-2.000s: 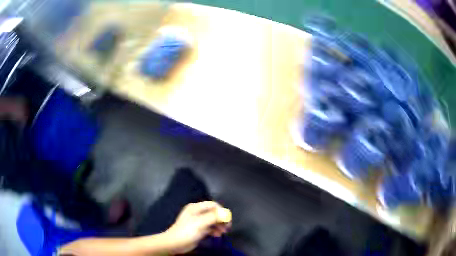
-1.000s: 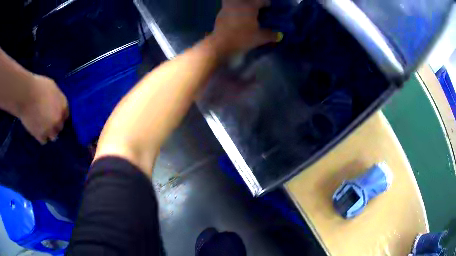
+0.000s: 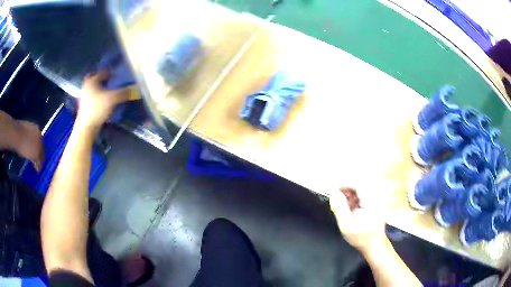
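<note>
My left hand (image 3: 101, 102), a yellow cover on a finger, reaches into the dark box-like space (image 3: 61, 39) at the upper left. Its fingers are around a blue shell (image 3: 116, 73), partly hidden and blurred. My right hand (image 3: 358, 217) is over the table's front edge, loosely curled, with nothing seen in it. A single blue shell (image 3: 272, 103) lies on the tan table (image 3: 330, 132), its squared opening towards the lower left. Several blue shells with white rings (image 3: 442, 137) stand in rows at the right.
A clear panel (image 3: 137, 61) stands at the left of the table, with a blurred shell (image 3: 180, 56) seen there. A green belt (image 3: 347, 39) runs behind. A low blue bin (image 3: 210, 160) is under the table edge. Another person's hand (image 3: 25, 137) is at the far left.
The view has swung, so the dark space and my left hand now show further left. My right hand has come into view by the table edge. The rows of shells show again at right.
</note>
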